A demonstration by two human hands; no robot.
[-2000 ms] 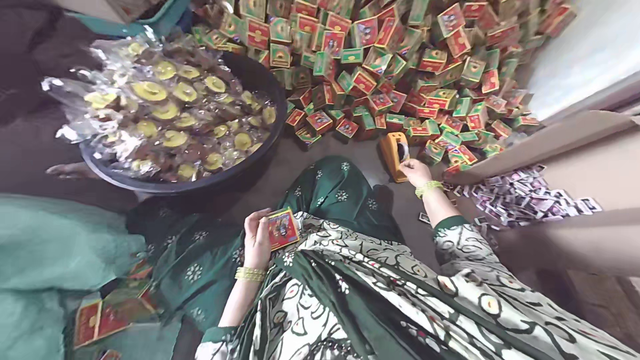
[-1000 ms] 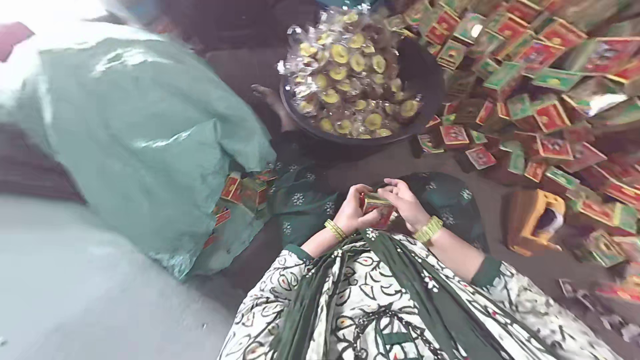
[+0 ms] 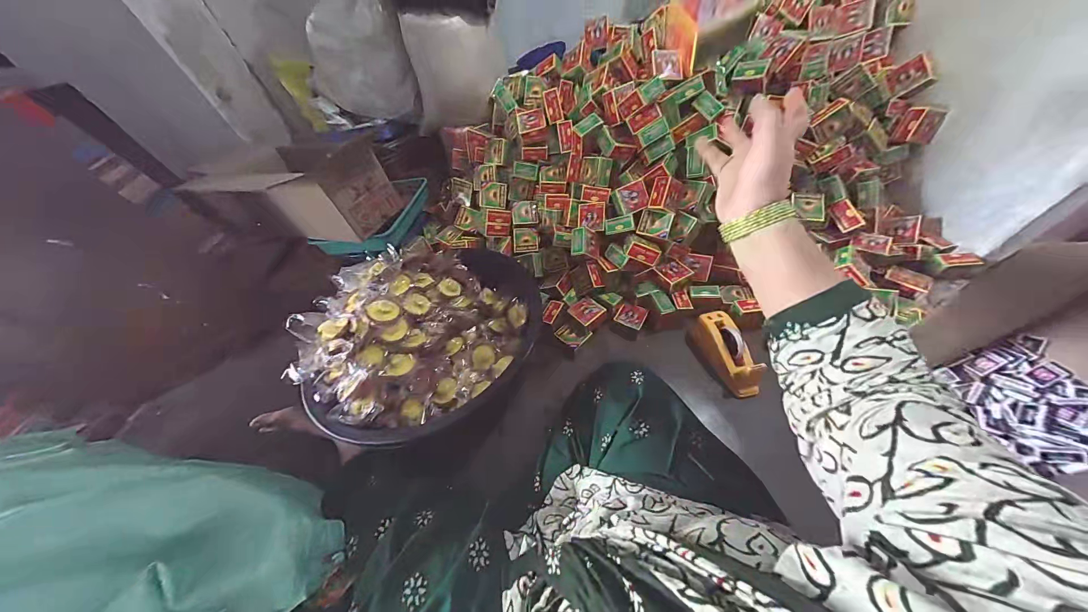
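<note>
My right hand (image 3: 759, 153), with yellow-green bangles at the wrist, reaches over a large heap of small red and green printed boxes (image 3: 595, 191). Its fingers are spread, and no box is seen gripped in it. My left hand is out of view. A yellow tape dispenser (image 3: 727, 353) with a roll of tape stands on the floor below my right forearm. Left of my knees, a dark round tub (image 3: 525, 289) is heaped with clear-wrapped packets (image 3: 408, 336) bearing round yellow labels.
At the lower left spreads a green sheet or sack (image 3: 153, 527). Behind the tub are a teal crate (image 3: 412, 212) and an open cardboard box (image 3: 314, 200). Small purple and white packets (image 3: 1024, 399) lie at the right beside a cardboard flap (image 3: 1003, 293). A bare foot (image 3: 289, 421) shows beside the tub.
My hands were together at a small box over my lap a second ago. Now my right hand is out over the heap and my left hand has left the view. The view has swung considerably.
</note>
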